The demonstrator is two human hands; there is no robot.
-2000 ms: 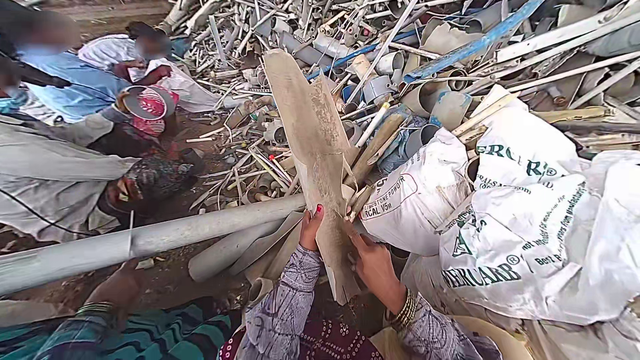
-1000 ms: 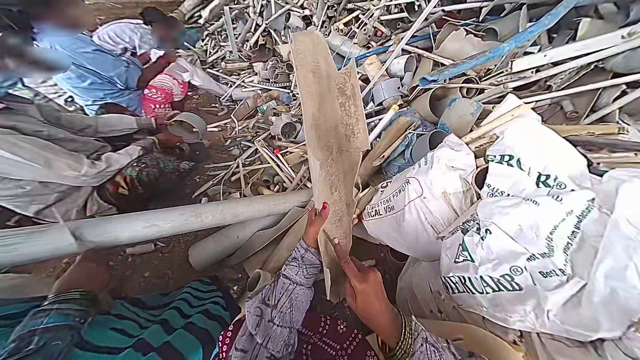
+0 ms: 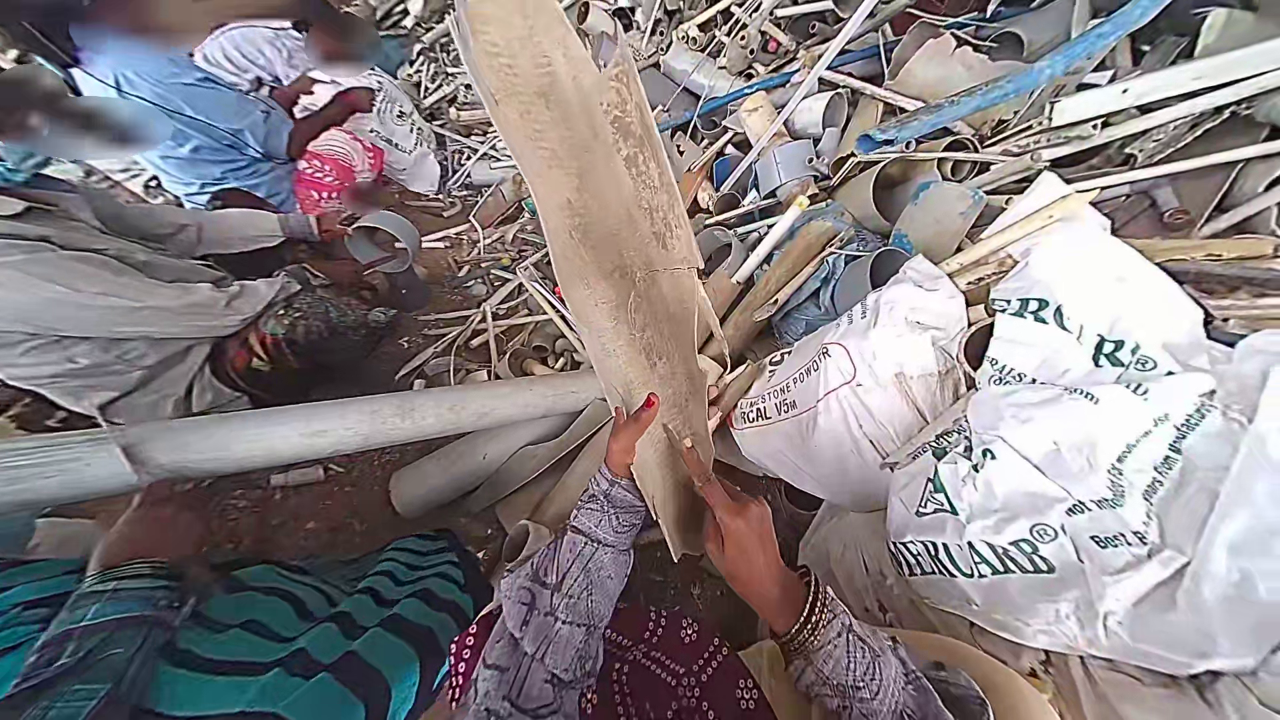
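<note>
A long, split piece of grey-beige plastic pipe [image 3: 620,230] with jagged edges rises in front of me, its lower end between my hands. My left hand [image 3: 630,437] grips its left edge near the bottom, thumb on the face and the other fingers hidden behind. At the lower right, my right hand [image 3: 740,540] lays an extended index finger against the inner face; whether its other fingers grip the edge cannot be told. Bangles circle the right wrist.
A long grey pipe [image 3: 380,425] crosses at left, above pipe pieces [image 3: 480,460]. White printed sacks [image 3: 1080,500] stand at right. Pipe scrap [image 3: 800,130] is heaped behind. Several people sit at left, one holding a pipe ring [image 3: 383,241]; another person's striped teal cloth [image 3: 300,630] is close by.
The split pipe piece has turned, so more of its broad inner face shows and its top leans left. Both hands have stayed near its lower end.
</note>
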